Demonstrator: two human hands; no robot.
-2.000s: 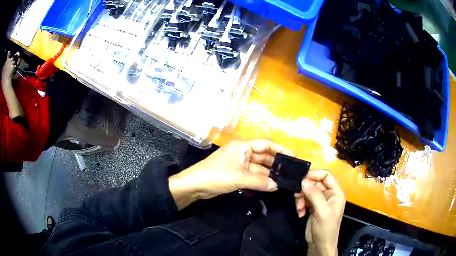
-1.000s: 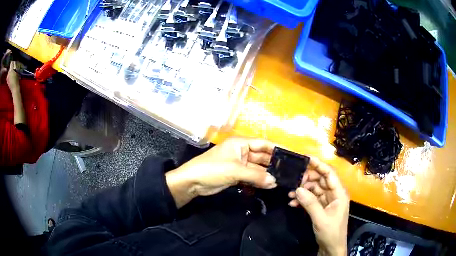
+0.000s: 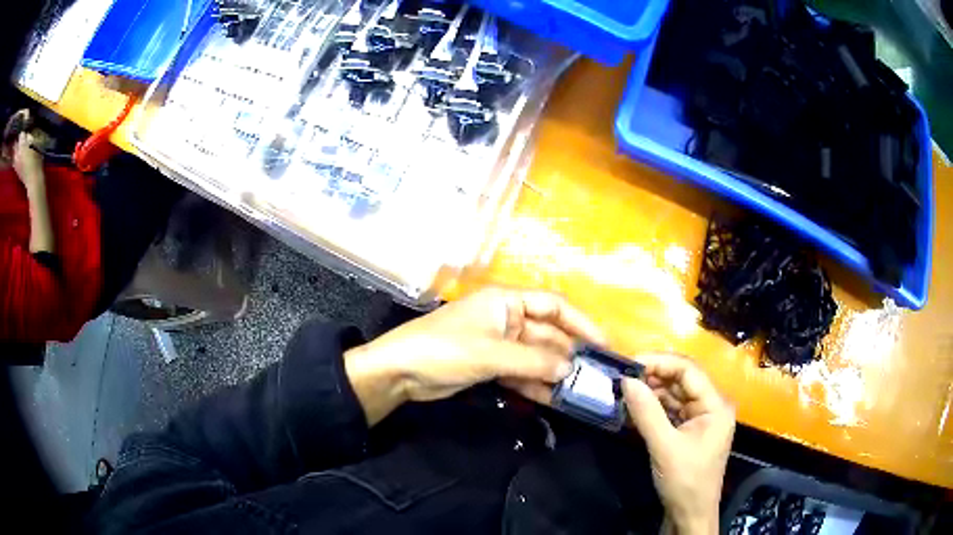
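A small square black plastic housing [image 3: 591, 391] is held above my lap, tilted so that its recess shines pale with reflected light. My left hand [image 3: 470, 343] grips its left side between thumb and fingers. My right hand [image 3: 681, 423] holds its right side, with the thumb at the inner edge. I cannot tell whether a sealing ring sits in the housing. A tangled heap of thin black sealing rings [image 3: 768, 298] lies on the bench. Behind it a blue parts bin [image 3: 721, 193] is heaped with black housings.
Clear blister trays [image 3: 314, 172] with cable assemblies [image 3: 460, 84] lie at the left. Other blue bins stand at the top centre [image 3: 617, 23] and top left [image 3: 131, 42]. A person in red [image 3: 63, 251] is at the far left. A grey bin [image 3: 794, 491] with black parts is at bottom right.
The housing has tilted from nearly flat and dark to an angle where its recess reflects light. My right thumb has moved onto its right inner edge.
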